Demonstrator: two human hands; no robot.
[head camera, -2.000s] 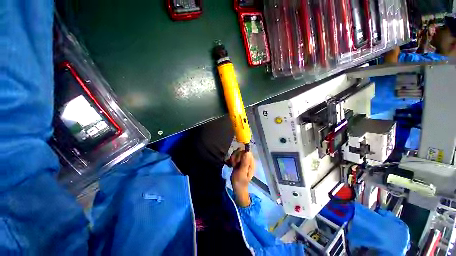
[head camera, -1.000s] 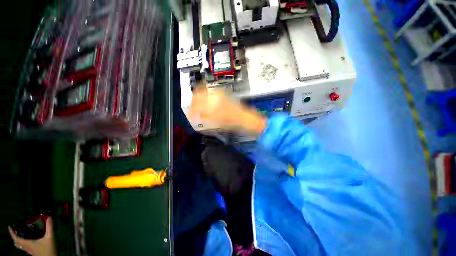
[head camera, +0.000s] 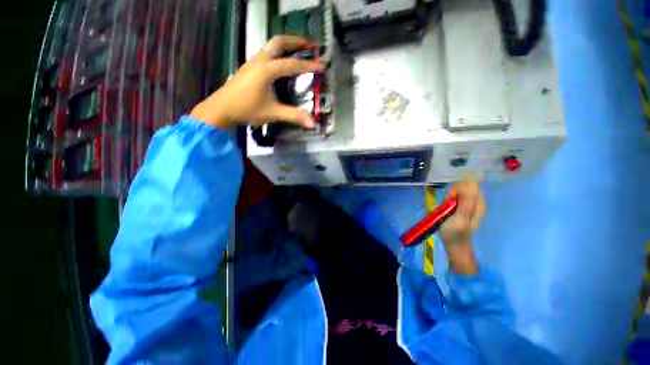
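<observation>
My left hand (head camera: 260, 85) reaches over the white machine and grips a phone (head camera: 304, 89) with a red edge and dark, shiny inside, at the fixture (head camera: 332, 107) on the machine top. Whether the phone rests fully in the fixture is hidden by my fingers. My right hand (head camera: 465, 214), slightly blurred, holds a red phone (head camera: 430, 222) edge-on in front of the machine's front face, below the red button (head camera: 512, 163).
The white machine (head camera: 470, 139) has a lit screen (head camera: 385, 167) and a black cable chain (head camera: 524, 32). A tall stack of clear trays (head camera: 114, 135) with red-edged phones stands on the left. Yellow-black tape (head camera: 429, 255) crosses the blue floor.
My left hand has come from the bench at lower left to the fixture. My right hand has drawn back from the fixture to the lower right and now holds a red phone. The yellow screwdriver is out of sight.
</observation>
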